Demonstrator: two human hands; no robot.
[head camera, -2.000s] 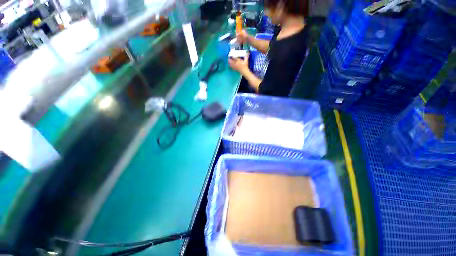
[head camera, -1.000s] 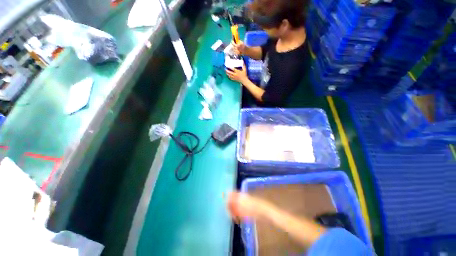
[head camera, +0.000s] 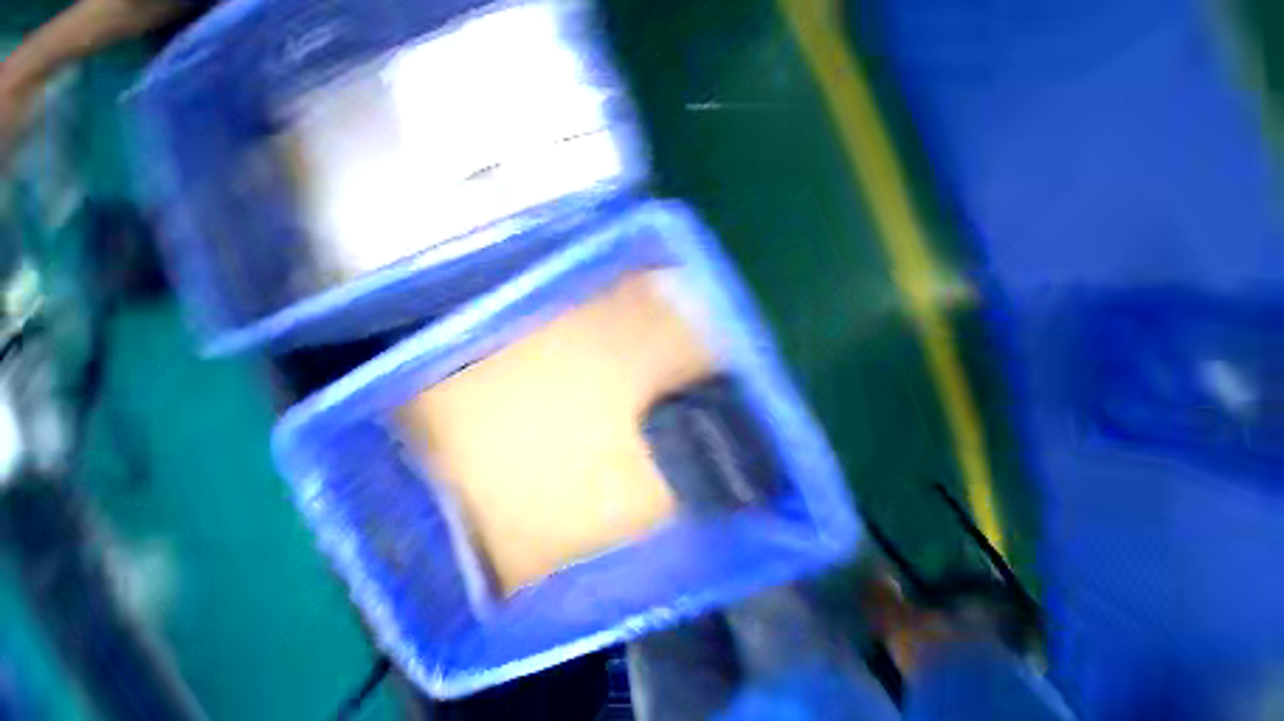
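Observation:
A lined blue crate [head camera: 331, 542] stands in the middle, tilted in the blurred picture. A flat brown cardboard sheet [head camera: 549, 437] lies in it. Dark housing parts [head camera: 721, 448] lie on the sheet at the crate's right side. My right hand [head camera: 922, 620] is a blurred patch at the lower right, outside the crate, with a blue sleeve below it. Thin dark lines stick out near it; what they are, and whether the hand holds anything, cannot be told. My left hand is not visible.
A second blue crate [head camera: 183, 211] with white and pale contents stands beyond. The green bench [head camera: 211, 423] is at left, with a person's forearm [head camera: 71, 49] at the top left. Yellow line [head camera: 901, 240] and blue surface [head camera: 1127, 183] are at right. Grey-clad legs show below.
The view has swung down and right, so the crates appear further left and rotated. My right hand has gone from over the crate and bench edge to the lower right. The corded unit is out of clear view.

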